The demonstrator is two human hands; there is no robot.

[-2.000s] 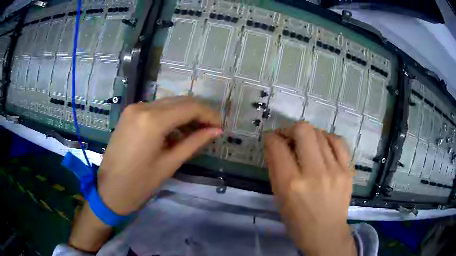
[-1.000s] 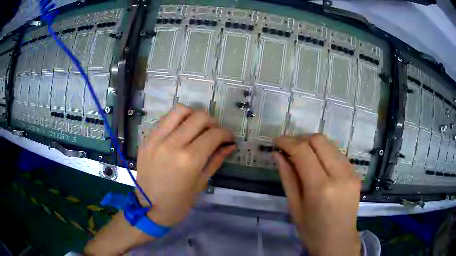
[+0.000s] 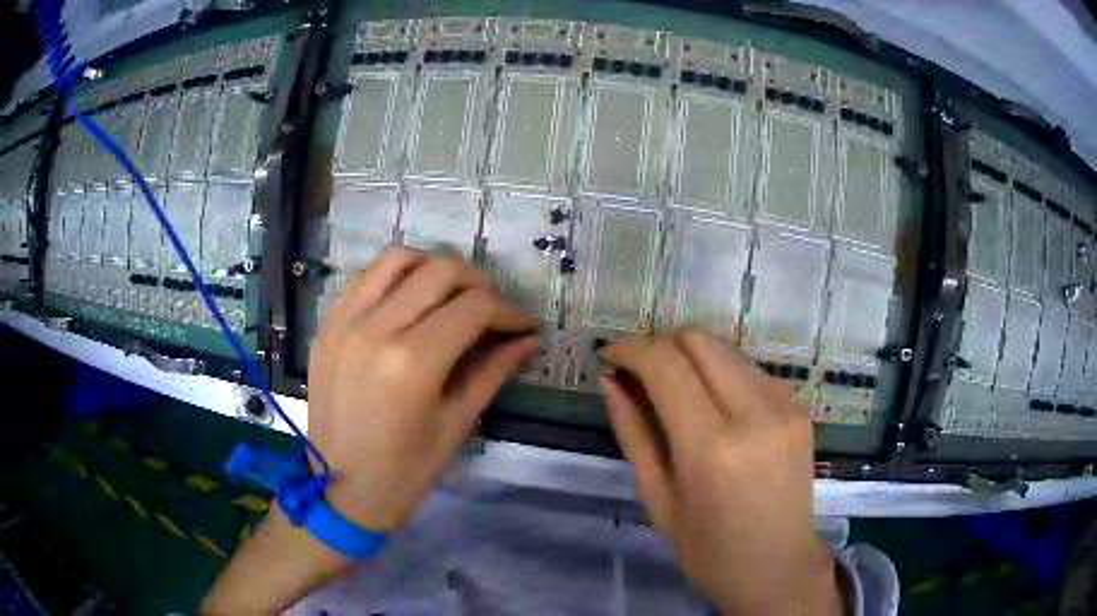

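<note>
A panelized circuit board [image 3: 620, 144] lies in a black carrier [image 3: 283, 217] in front of me. Rows of black components [image 3: 539, 59] line its far edge; others [image 3: 784, 371] sit at the near edge on the right. Several loose black components [image 3: 555, 244] lie on the panel's middle. My right hand [image 3: 710, 445] is at the near edge, thumb and forefinger pinched on a small black component [image 3: 600, 347]. My left hand [image 3: 421, 361] is over the near edge to its left, fingertips close together; whether they hold anything is hidden. A blue wrist strap [image 3: 331, 517] is on my left wrist.
Another populated panel [image 3: 150, 193] lies in a carrier on the left, and one more [image 3: 1023, 277] on the right. A blue cord [image 3: 169, 235] crosses the left panel to my wrist. A white rail [image 3: 559, 469] runs along the near side. Green floor with yellow marks [image 3: 144, 481] is at lower left.
The panel and loose components have shifted left in view. My right hand has moved left along the near edge. More black components now show at the near edge on the right.
</note>
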